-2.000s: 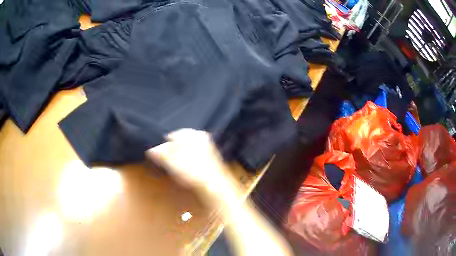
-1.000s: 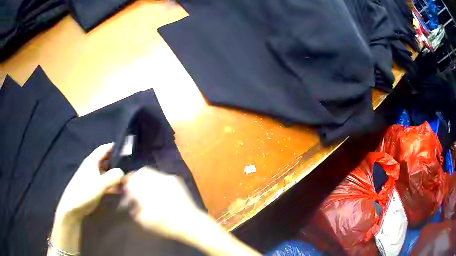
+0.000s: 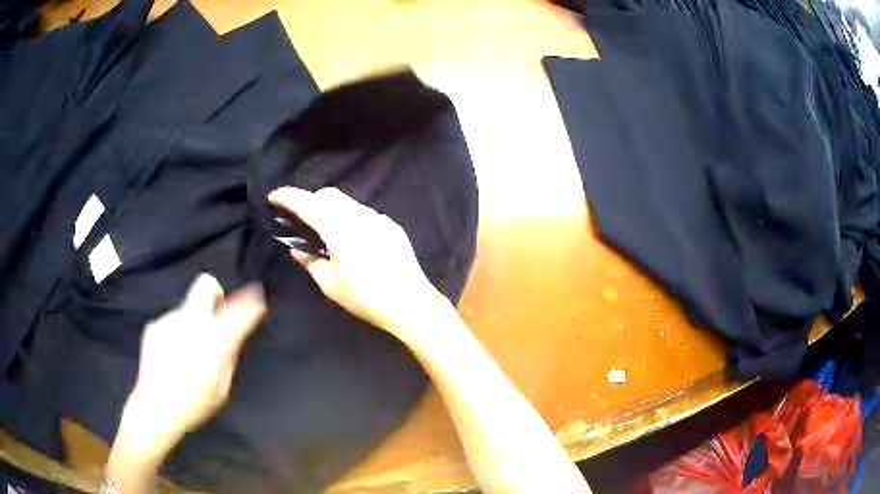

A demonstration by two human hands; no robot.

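A black garment (image 3: 338,386) lies spread before me, its edge curved round at the right. Two small white labels (image 3: 104,259) show on the black cloth at the left. My right hand (image 3: 352,249) is over the garment's upper middle and holds thread snips (image 3: 294,238), their silver blades pointing left. My left hand (image 3: 193,347) is low over the cloth at the lower left, blurred, with thumb and fingers apart; I see nothing in it.
The orange-brown table (image 3: 521,289) shows between the garments. Another black garment (image 3: 675,174) lies at the right, with more dark folds beyond it. A white scrap (image 3: 617,376) lies near the front edge. A red plastic bag (image 3: 791,444) is below the edge at lower right.
The view has swung left. The black garment before me is opened out wider and two white labels now show. My hands, close together a second ago, are apart.
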